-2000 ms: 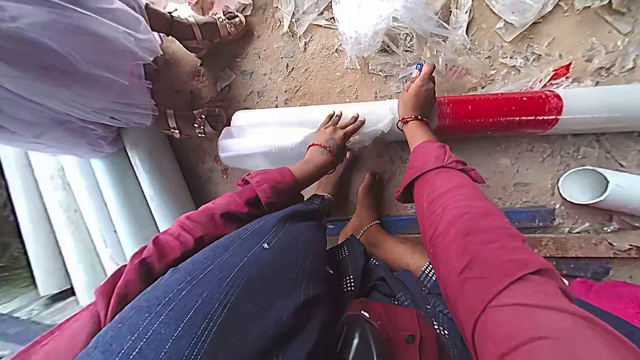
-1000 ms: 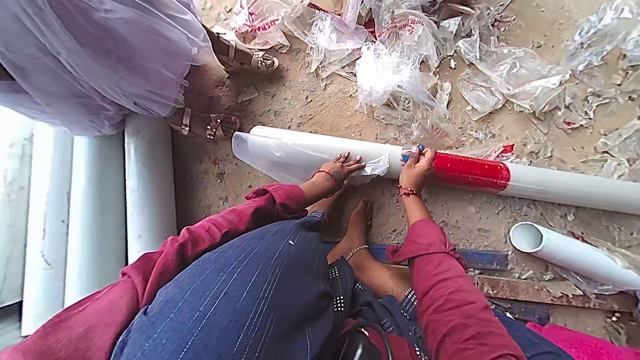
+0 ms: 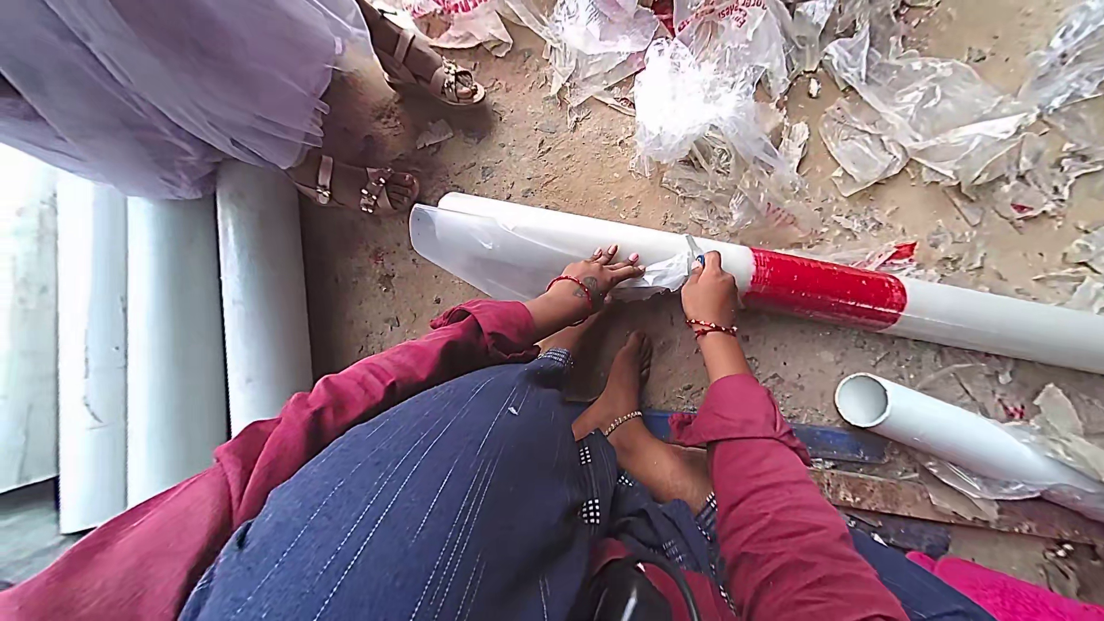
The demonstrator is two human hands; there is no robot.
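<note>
A long white plastic pipe with a red band lies across the ground in front of my feet. Around its left part is a loose clear plastic film, flared out at the far left end. My left hand rests on the film with its fingers spread. Just left of the red band, my right hand is closed on a small blue-handled cutter, its blade against the film's edge on the pipe. Most of the cutter is hidden in my fist.
A shorter white pipe lies at the right beside metal bars. Several thick white pipes are at the left. Another person's sandalled feet stand near the pipe's left end. Crumpled plastic wrap litters the ground beyond.
The film's cut edge, near my right hand two seconds ago, now lies bunched between my hands. My right hand stays by the red band with the cutter. The view has shifted.
</note>
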